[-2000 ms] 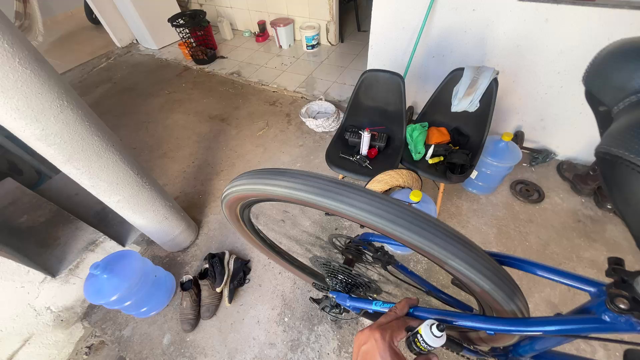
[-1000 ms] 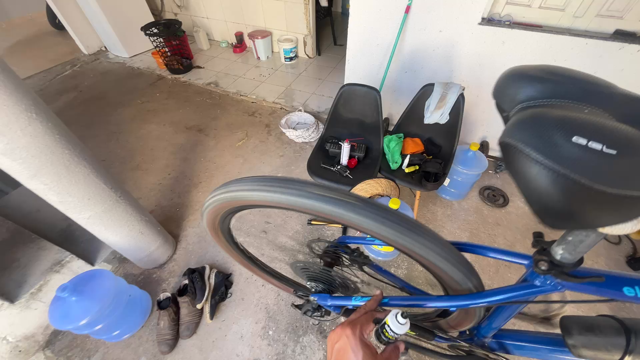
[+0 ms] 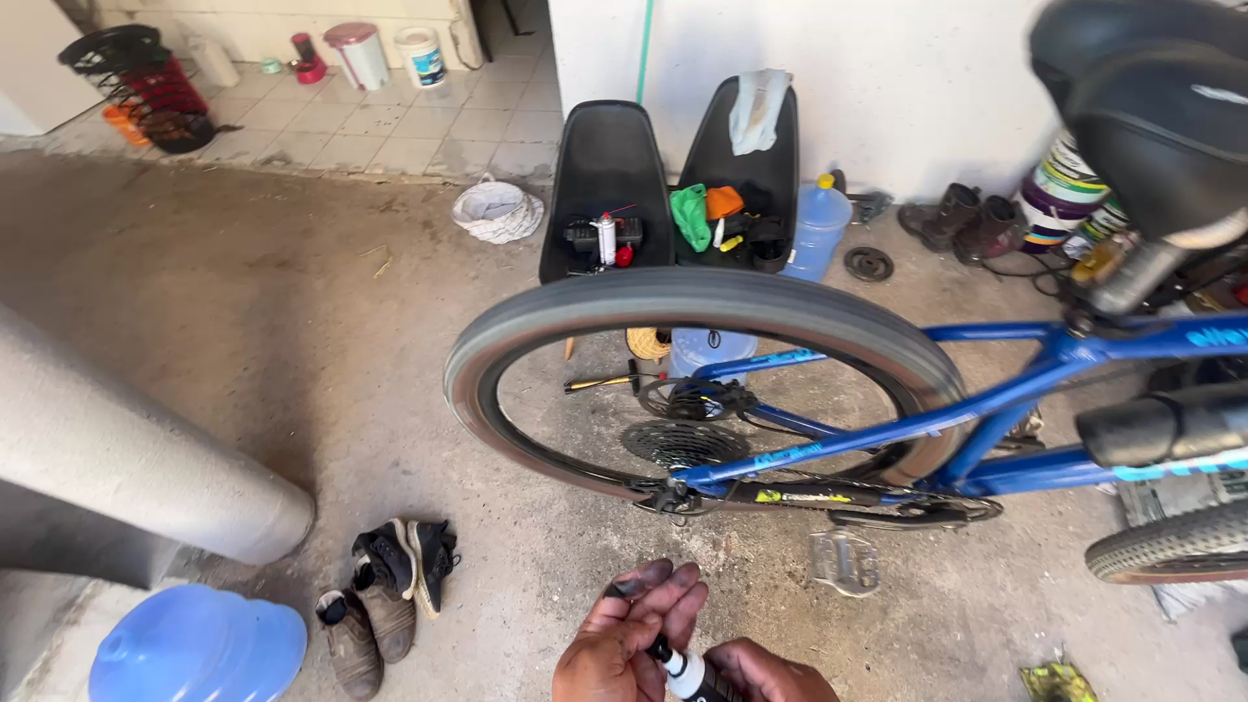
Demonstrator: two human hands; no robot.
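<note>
Low in the view, my left hand [image 3: 624, 634], its fingertips darkened with grime, has its fingers at the dark tip of a small bottle [image 3: 690, 675] with a white top and black body. My right hand [image 3: 765, 673] is wrapped around the bottle's body, partly cut off by the lower edge. Beyond both hands is a blue bicycle frame [image 3: 994, 429] with its rear tyre [image 3: 702, 292] blurred as if spinning. The rear cassette [image 3: 682, 444], the derailleur [image 3: 673, 497] and a clear pedal [image 3: 844, 563] show above and right of my hands, apart from them.
Two black chairs [image 3: 606, 146] behind the wheel hold a spray can [image 3: 606, 239] and cloths. A round pillar [image 3: 146, 439], shoes [image 3: 375, 614] and a blue water jug [image 3: 200, 648] are at left. The black saddle [image 3: 1150, 117] juts in at upper right.
The hand with the bottle has moved away from the bicycle frame beside the rear wheel. A second hand has come into view at the bottle. The view has shifted.
</note>
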